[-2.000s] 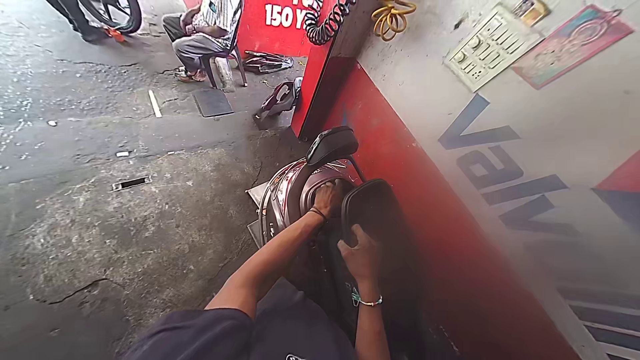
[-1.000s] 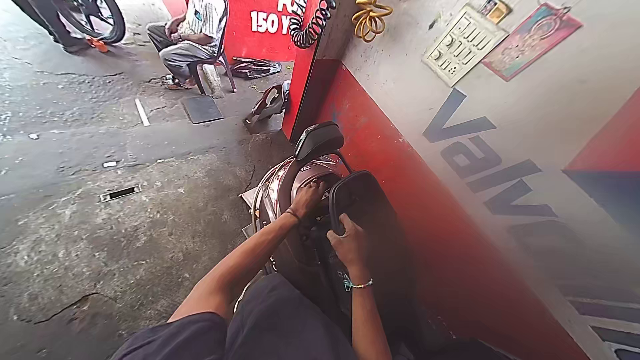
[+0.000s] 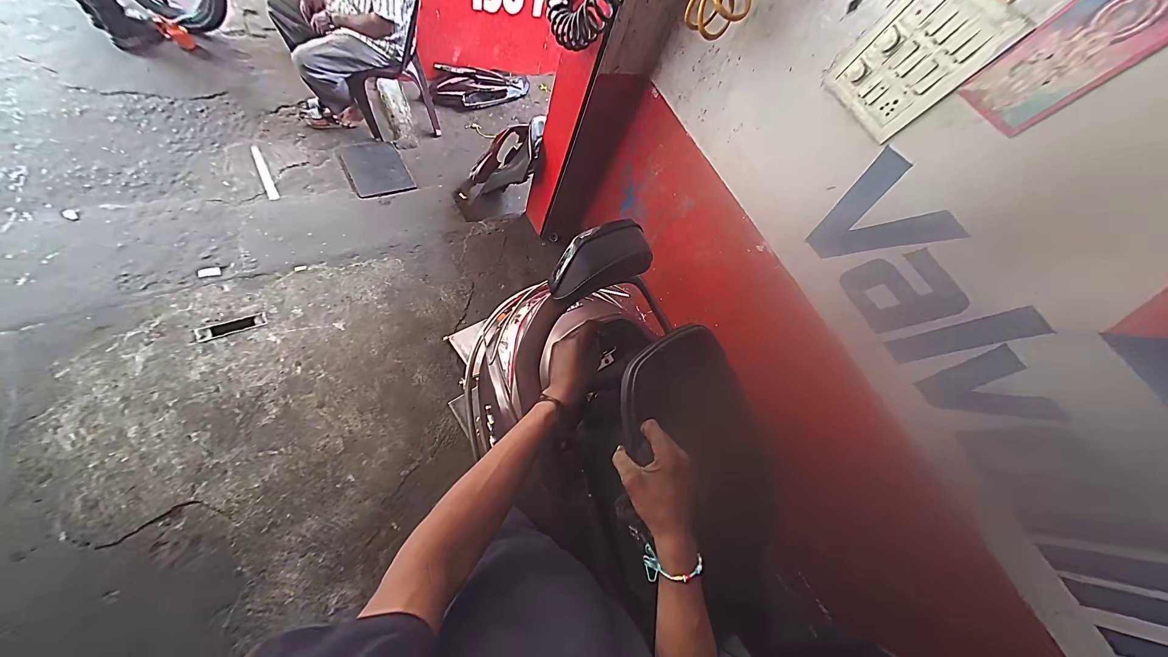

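A pinkish scooter [image 3: 525, 351] stands beside the red lower wall, partly hidden by my arms. My left hand [image 3: 573, 365] reaches into the dark area at its handlebar and front panel; its fingertips are hidden, so its grip cannot be told. A black rear-view mirror [image 3: 604, 257] stands beyond that hand. My right hand [image 3: 659, 474] is at the lower edge of a second black mirror [image 3: 680, 374], thumb and a finger against its rim. Whether it grips a stalk or handlebar beneath cannot be seen. Dark scooter parts lie in shadow below.
The painted wall [image 3: 776, 319] runs close on the right, with a red post [image 3: 577, 137] ahead. Beyond are a loose body panel [image 3: 502, 164], a flat dark slab [image 3: 377, 169] and a seated person [image 3: 351, 55]. A drain slot [image 3: 230, 328] is in the floor at left.
My left hand has shifted on the scooter's front and now reaches deeper beside the panel. My right hand stays at the nearer mirror. The view has shifted somewhat.
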